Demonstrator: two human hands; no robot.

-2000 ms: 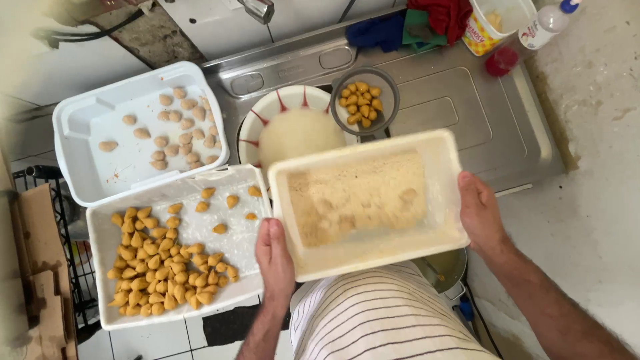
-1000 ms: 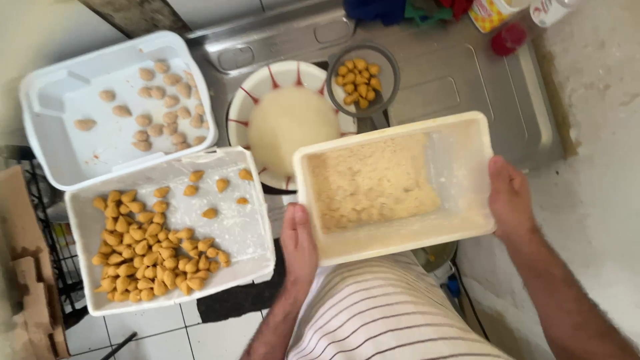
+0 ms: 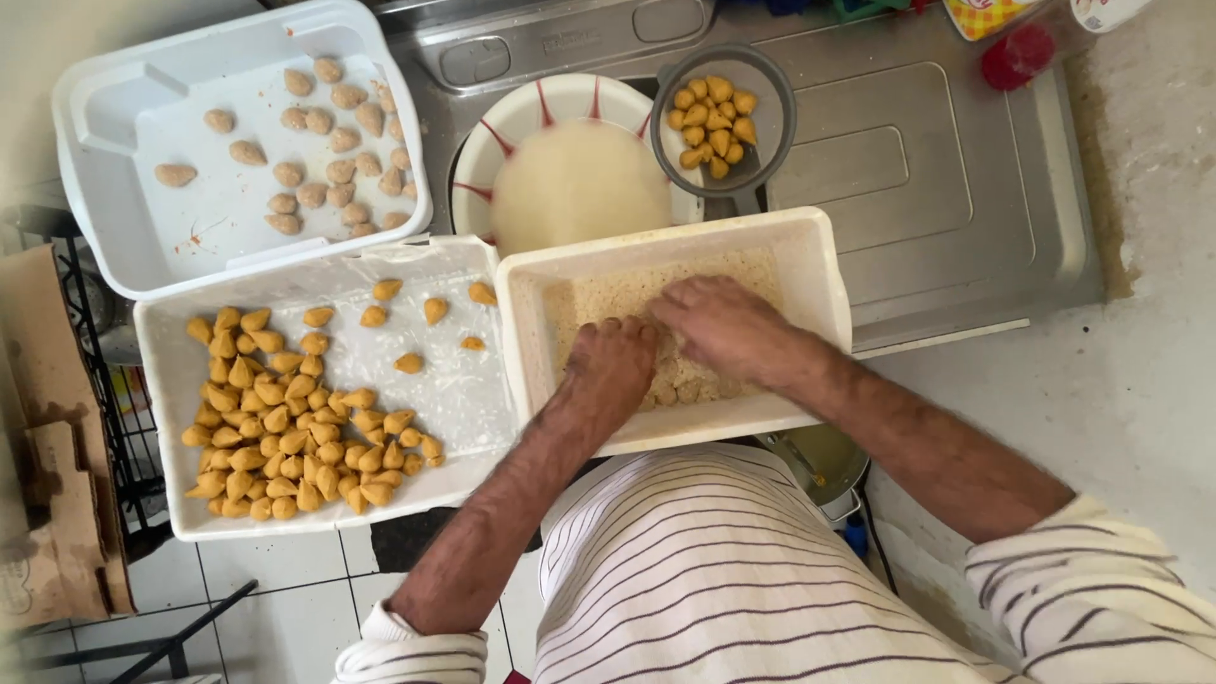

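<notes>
Both of my hands are down in the breadcrumbs (image 3: 608, 290) inside a white plastic tub (image 3: 836, 294). My left hand (image 3: 613, 356) has its fingers bent into the crumbs, and my right hand (image 3: 717, 318) lies close beside it, fingertips down; what is under the fingers is hidden. Crumb-coated lumps show below them at the tub's near side. Behind the tub stands a bowl (image 3: 475, 176) of pale, cloudy liquid. A grey strainer (image 3: 791, 119) at its right rim holds orange teardrop-shaped dough pieces (image 3: 717, 114). More such pieces (image 3: 275, 418) fill much of the white tray (image 3: 332, 532) at left.
A pale blue-white tub (image 3: 85, 190) with crumb-coated pieces (image 3: 342, 138) stands at the back left. The steel sink top (image 3: 883, 218) spans the back, with a red-filled bottle (image 3: 1018, 57) at its far right. Cardboard (image 3: 57, 456) and a black wire rack (image 3: 119, 418) are at far left.
My hands have let go of the tub's two ends and now reach into the crumbs. The tub, held up at a tilt before, has moved left against the tray.
</notes>
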